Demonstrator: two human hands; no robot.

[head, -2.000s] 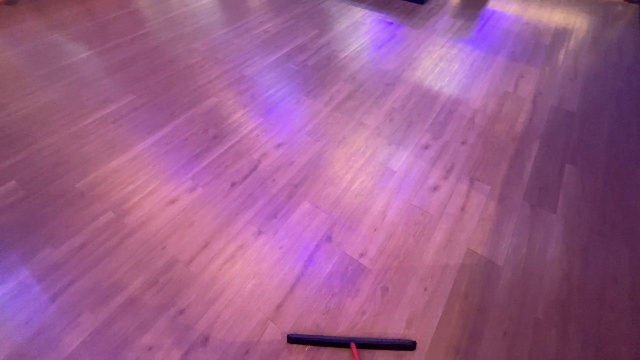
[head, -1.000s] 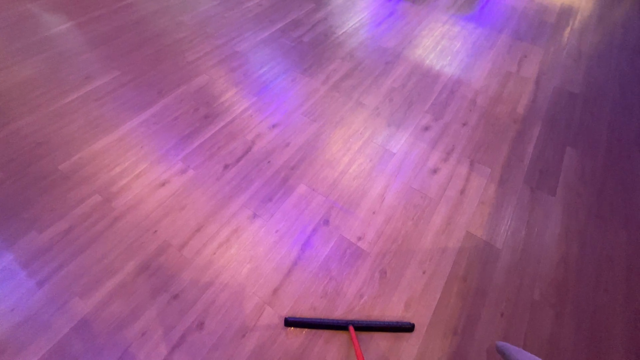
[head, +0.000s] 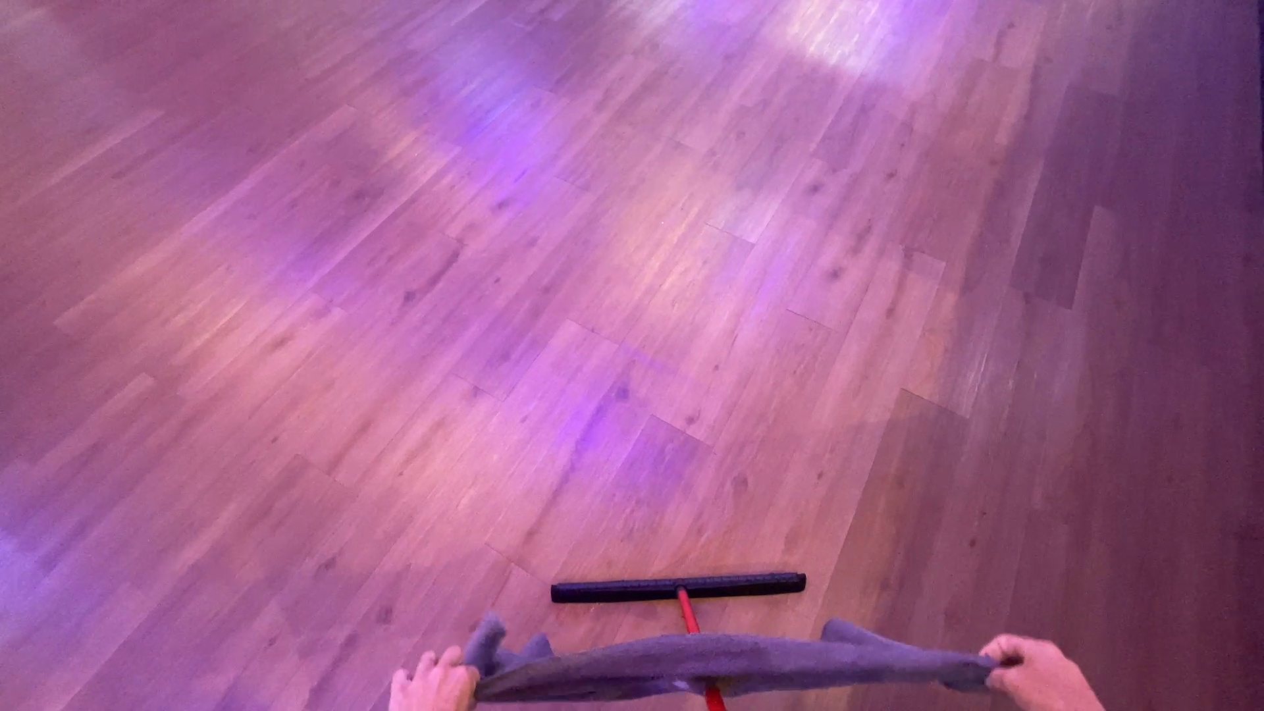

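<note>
A grey-purple cloth [head: 731,662] is stretched sideways along the bottom of the head view. My left hand [head: 434,681] grips its left end, with a corner sticking up beside the fingers. At the other end my right hand [head: 1037,671] pinches the cloth between thumb and fingers. Beyond the cloth a floor squeegee's dark head [head: 678,588] lies on the floor, turned crosswise. Its red handle [head: 689,614] runs down toward me, passes behind the cloth and shows again below it. The handle's far end is out of view.
Wood-plank flooring [head: 395,395] fills the view, with purple and pale light patches at the top, middle and left. The right side is in shadow.
Both hands have come into view holding the cloth spread between them. One second ago only a small pale-grey tip showed at the bottom right. The squeegee head remains on the floor.
</note>
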